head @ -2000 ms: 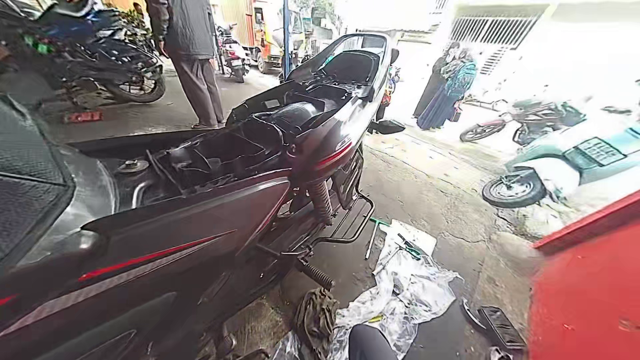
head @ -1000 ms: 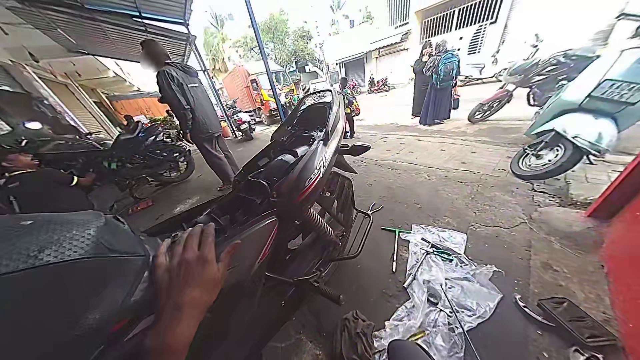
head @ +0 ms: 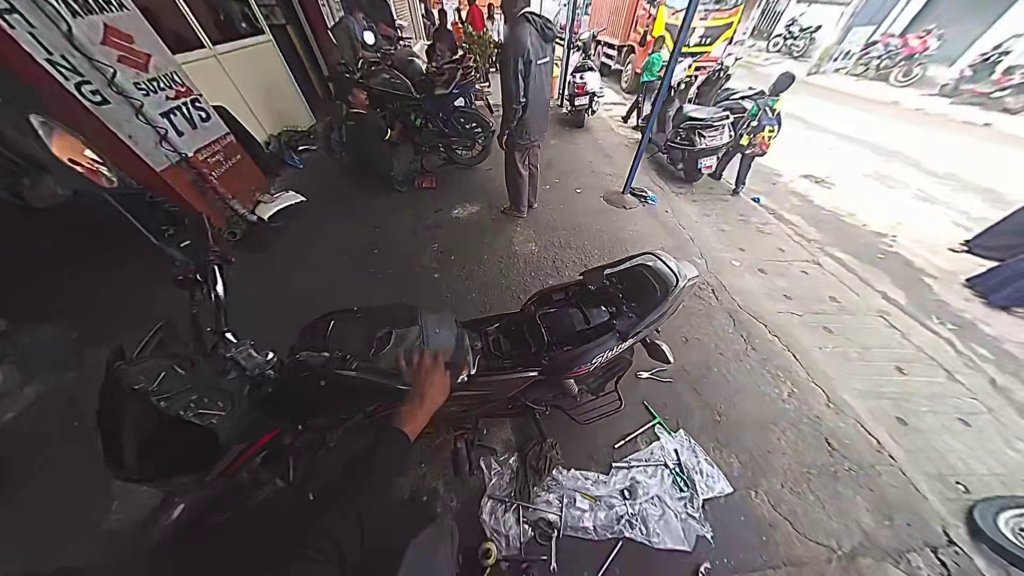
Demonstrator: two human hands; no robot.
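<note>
My left hand (head: pixel 428 384) rests on the side of the dark fuel tank (head: pixel 352 332) of a black motorcycle, near its grey rear part; the fingers are blurred but look spread, holding nothing. My right hand is out of view. Behind the tank the seat is off, exposing the frame and rear tray (head: pixel 560 320). On the ground beside the motorcycle lies a clear plastic sheet (head: pixel 656 512) with several tools, among them a spanner (head: pixel 553 552) at its near edge. A green-handled T-wrench (head: pixel 652 418) and pliers (head: pixel 654 374) lie beyond it, and a dark rag (head: pixel 538 464) sits at its left.
A person (head: pixel 526 104) stands behind the motorcycle; another crouches by a parked motorcycle (head: pixel 432 104). A blue pole (head: pixel 660 96) rises from the paving near parked scooters (head: pixel 696 136). A painted signboard (head: pixel 152 88) leans at upper left. A wheel (head: pixel 1000 524) shows at lower right.
No hand shows in the oldest frame; my left hand appears on the motorcycle one second ago and is on the tank now. The view has swung widely, bringing the handlebar area into sight.
</note>
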